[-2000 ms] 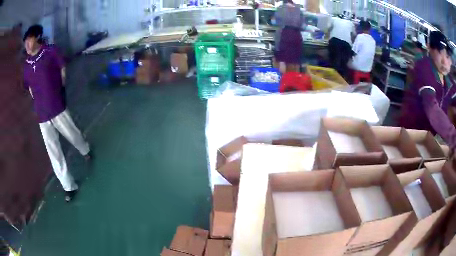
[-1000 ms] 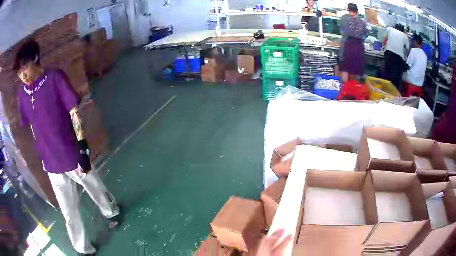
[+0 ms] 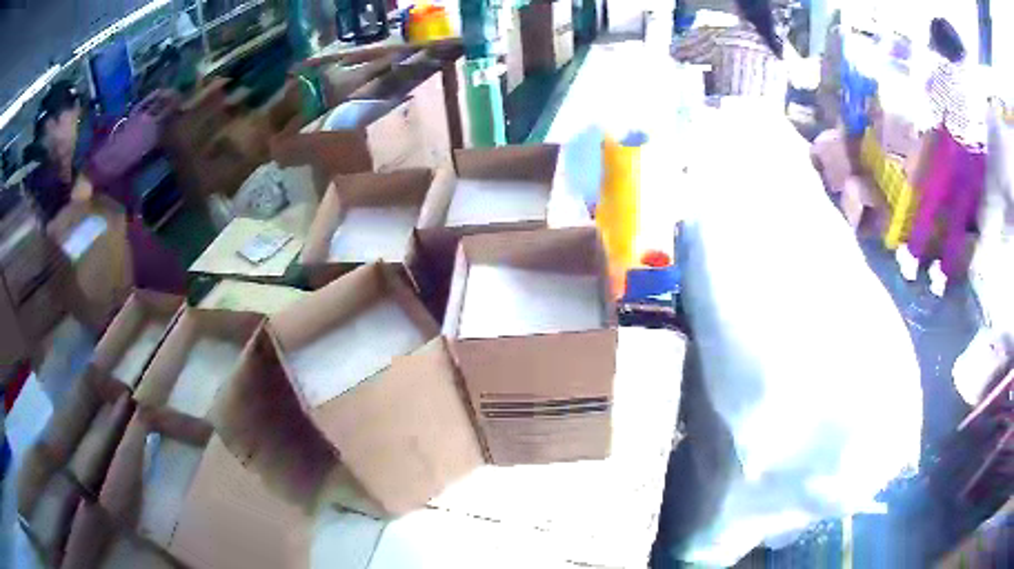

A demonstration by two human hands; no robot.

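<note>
No hand of mine is in view. Several open brown cartons with white inside stand on the whitish table before me. The nearest upright carton has dark printed lines on its front. Left of it, another carton is tilted and leans against it. More open cartons fill the left side, blurred towards the rim. Two further cartons stand behind.
An orange and blue object, perhaps a tape gun, is at the table's right edge. A large white plastic-wrapped bulk stands right. A person holds a carton at left. Another person stands far right. A yellow upright thing is behind.
The view has swung to the right. The walking person and the green crates have left view, and the hand at the bottom one second ago is gone. The printed carton and white bulk are now central and right.
</note>
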